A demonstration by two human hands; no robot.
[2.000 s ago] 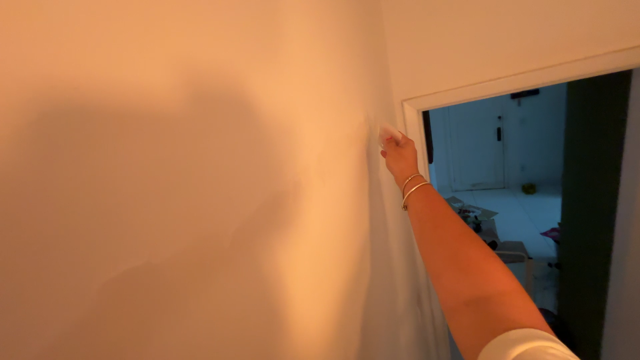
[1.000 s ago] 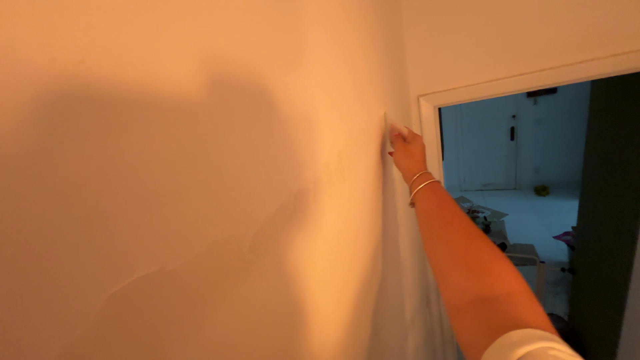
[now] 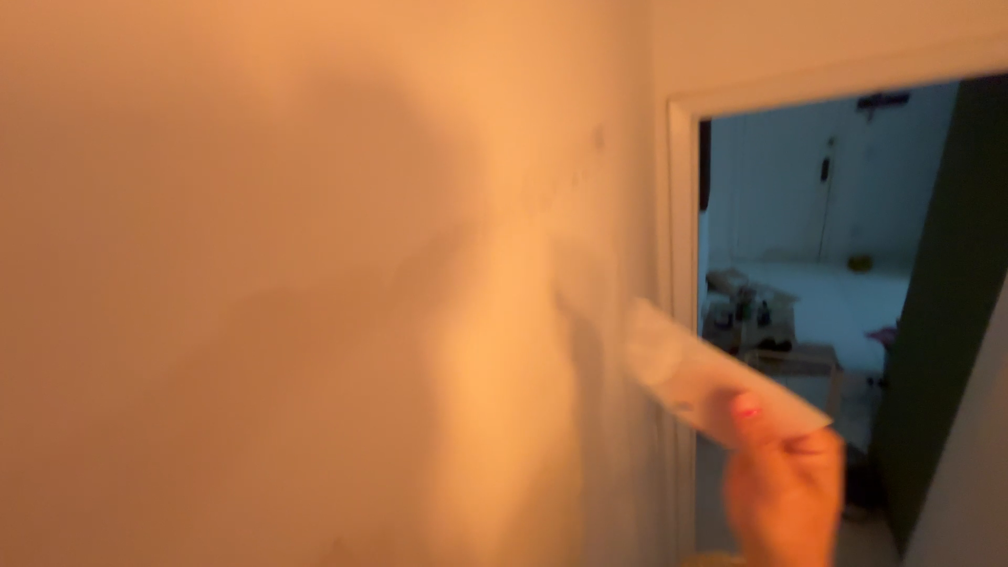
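My right hand point(image 3: 783, 488), at the lower right, pinches a thin, pale rectangular sheet point(image 3: 709, 374) between thumb and fingers. The sheet looks like sandpaper or stiff paper, but blur hides its material. It tilts up to the left, its far end close to the wall corner and overlapping the door frame in view. The plastered wall point(image 3: 315, 331) fills the left side, with small marks point(image 3: 579, 175) near the corner and shadows across it. My left hand is out of view.
A pale door frame point(image 3: 681, 236) stands right of the corner. Through the doorway are a white door point(image 3: 776, 189), a cluttered small table point(image 3: 799, 358), a yellowish item point(image 3: 860, 263) on the floor and a dark green vertical surface point(image 3: 937, 299).
My right hand was up at the wall corner beside the door frame. It has come down and away from the corner, and the sheet in it now shows plainly.
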